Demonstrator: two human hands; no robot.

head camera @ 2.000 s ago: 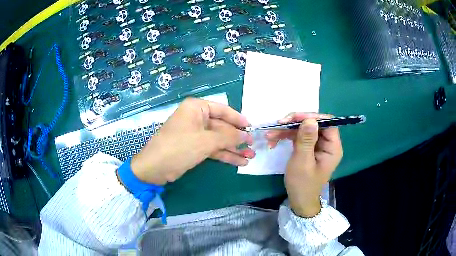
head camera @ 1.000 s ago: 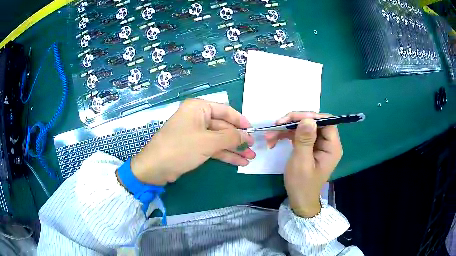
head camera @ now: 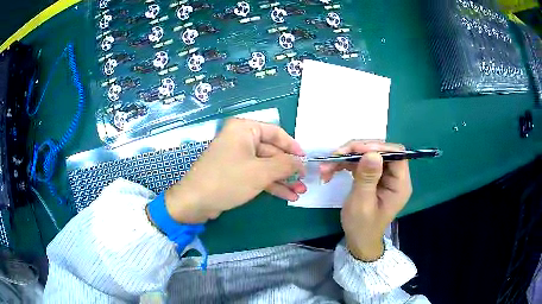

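Note:
My left hand [head camera: 238,169], bare with a blue wrist strap, is over the mat. Its thumb and forefinger pinch a tiny piece at the fingertips, too small to make out. My right hand [head camera: 377,190] holds black-handled tweezers [head camera: 410,154] like a pen. The silver tips point left and meet my left fingertips. A blank white paper [head camera: 344,107] lies under and behind the hands. A clear blister tray [head camera: 229,107] with rows of modules [head camera: 202,91] lies at the back left. A pad sheet [head camera: 136,178] with a dense square grid lies partly under my left forearm.
Stacked ribbed blister trays [head camera: 481,50] stand at the back right, with a small black part [head camera: 526,124] nearer the right edge. A coiled blue cord [head camera: 77,104] and a black fixture [head camera: 16,119] are at the left. Yellow tape [head camera: 41,21] marks the green mat's far left.
The view has shifted slightly, so the paper and trays appear a little to the right. The tweezers lie more nearly level, and both hands keep their grips.

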